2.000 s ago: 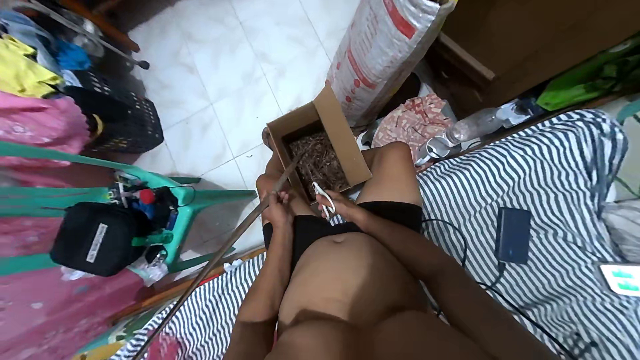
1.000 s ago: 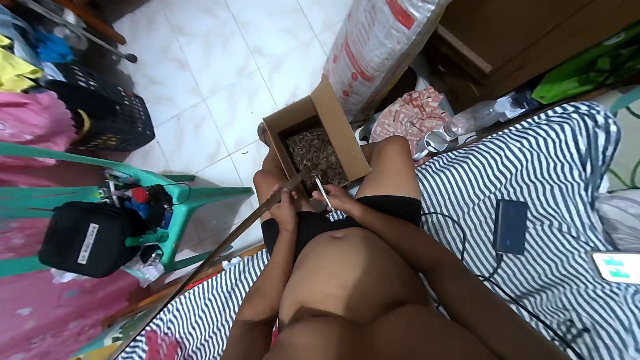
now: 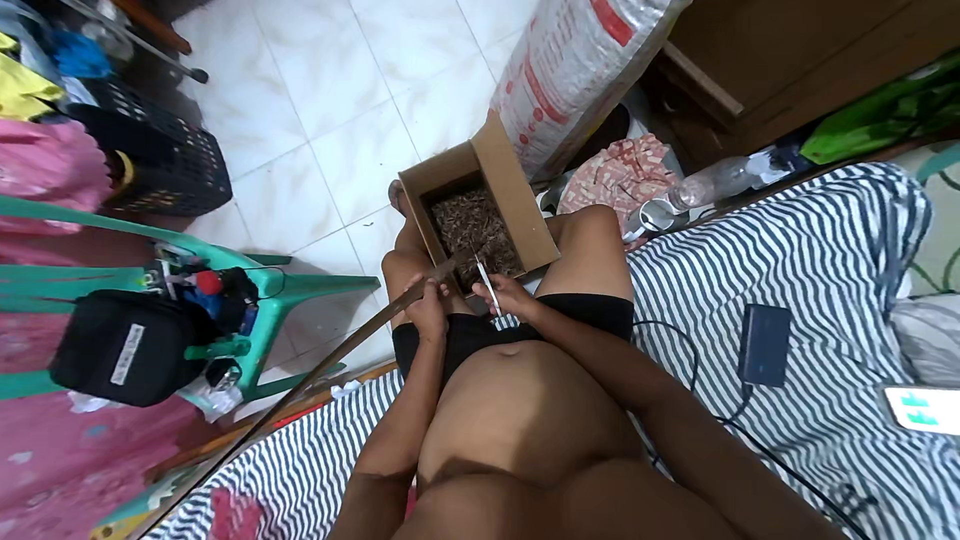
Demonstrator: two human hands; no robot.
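My left hand [image 3: 429, 306] is closed around a long, thin brown strip [image 3: 341, 351], whose material I cannot tell. The strip runs from the lower left up to the edge of an open cardboard box [image 3: 517, 202]. Dried brown shreds [image 3: 466, 219] lie inside the box, which stands between my knees. In my right hand [image 3: 510, 296] is a slender white-handled tool [image 3: 489, 286], perhaps a knife or scissors; its tip is beside the strip's upper end, over the box. Both hands are just above my lap, a short distance apart.
A green plastic chair [image 3: 274, 289] with a black case [image 3: 131, 346] is at left, near a black basket [image 3: 161, 150]. A large wrapped sack [image 3: 570, 75] stands beyond the box. On the striped sheet [image 3: 697, 300] lie a dark power bank [image 3: 765, 345] with a cable and a phone [image 3: 926, 409].
The strip's upper end has shifted toward the right, over the box's near edge, and the white-handled tool has changed its angle. Both hands stay near the box.
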